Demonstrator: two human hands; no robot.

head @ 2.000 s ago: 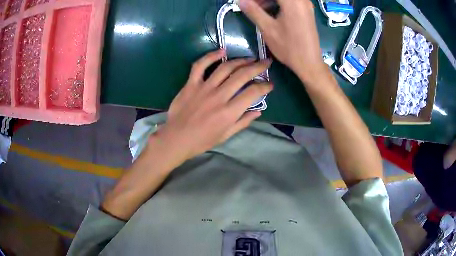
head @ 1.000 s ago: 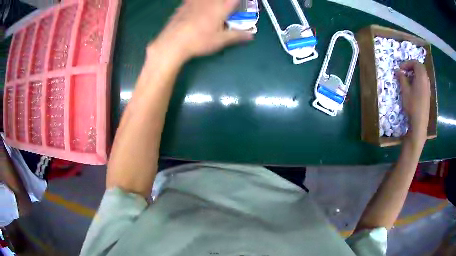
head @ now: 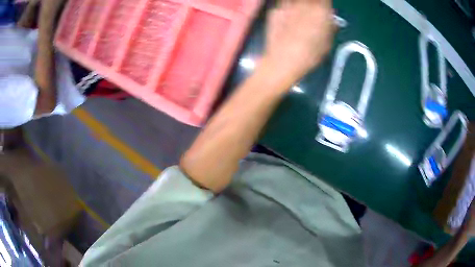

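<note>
A white loop frame (head: 346, 99) with a blue strip across its wide base lies on the dark green bench in front of me. My left hand (head: 299, 34) is blurred at the top edge, above and left of this loop and apart from it; its fingertips are hidden, so I cannot tell what it holds. My right hand (head: 469, 221) is mostly cut off at the right edge, beside the cardboard box. Its fingers are not clear.
The pink parts tray (head: 211, 68) stands at the upper left. Two more loop frames, one upright (head: 435, 83) and one slanted (head: 443, 151), lie at the right, near the cardboard box (head: 452, 201) of white fittings. Another person's arm (head: 46, 57) shows at the far left.
The view has swung left and tilted, so tray, loops and box appear shifted right. A loop frame now lies nearer, in front of me. My right hand is no longer over the box's fittings.
</note>
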